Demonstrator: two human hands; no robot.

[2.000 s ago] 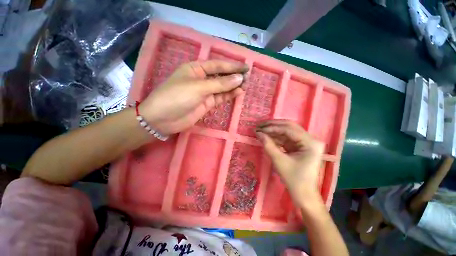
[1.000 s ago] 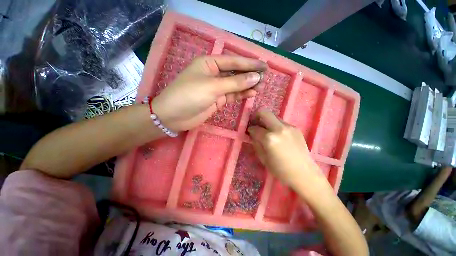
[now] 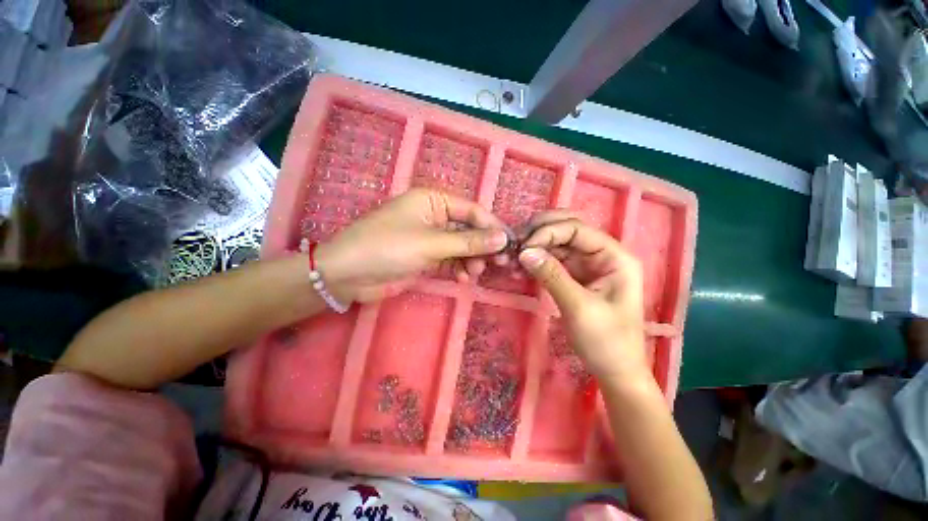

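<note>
The pink compartment tray lies before me, slightly tilted in view. My left hand pinches small dark metal parts between thumb and fingers above the tray's middle. My right hand meets it there, thumb and forefinger closed at the same parts; which piece each holds is too small to tell. Rows of arranged parts fill the far left pockets. Loose parts lie in a heap in a near middle pocket, with a smaller heap in the pocket left of it.
A clear plastic bag with a dark mass is left of the tray, by printed paper and pale loops. A white rail and grey post are behind. White boxes and a person's sleeve are at right.
My right hand has risen from over the tray to my left fingertips. My left hand has come lower in view. The view has shifted, and the tray's far pockets show more.
</note>
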